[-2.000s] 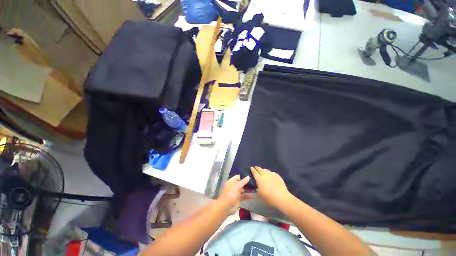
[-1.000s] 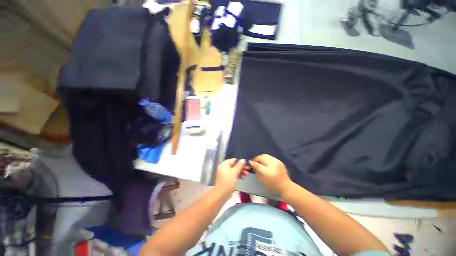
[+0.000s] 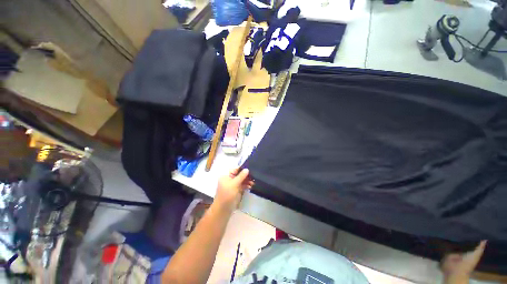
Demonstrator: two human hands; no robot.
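Note:
Black fabric (image 3: 356, 133) covers the table in a wide sheet, smooth at the left and creased at the right. My left hand (image 3: 234, 186) grips the fabric's near left corner, held slightly up at the table's near edge. My right hand (image 3: 462, 265) is far to the right at the fabric's near edge, partly cut off by the lower picture edge; whether it grips the cloth cannot be told. A patterned narrow block (image 3: 279, 89) lies beside the fabric's far left end.
A long wooden stick (image 3: 229, 94), tan card (image 3: 253, 95), a pink-and-white box (image 3: 233, 135) and a blue-labelled bottle (image 3: 198, 127) lie left of the fabric. Stacked black cloth (image 3: 164, 66) stands further left, with a fan (image 3: 58, 197) below. A corded metal fitting (image 3: 439, 36) is on the far side.
My hands were together at the fabric's near left corner. My right hand has moved far right along the near edge; my left hand has moved slightly left, drawing the corner out.

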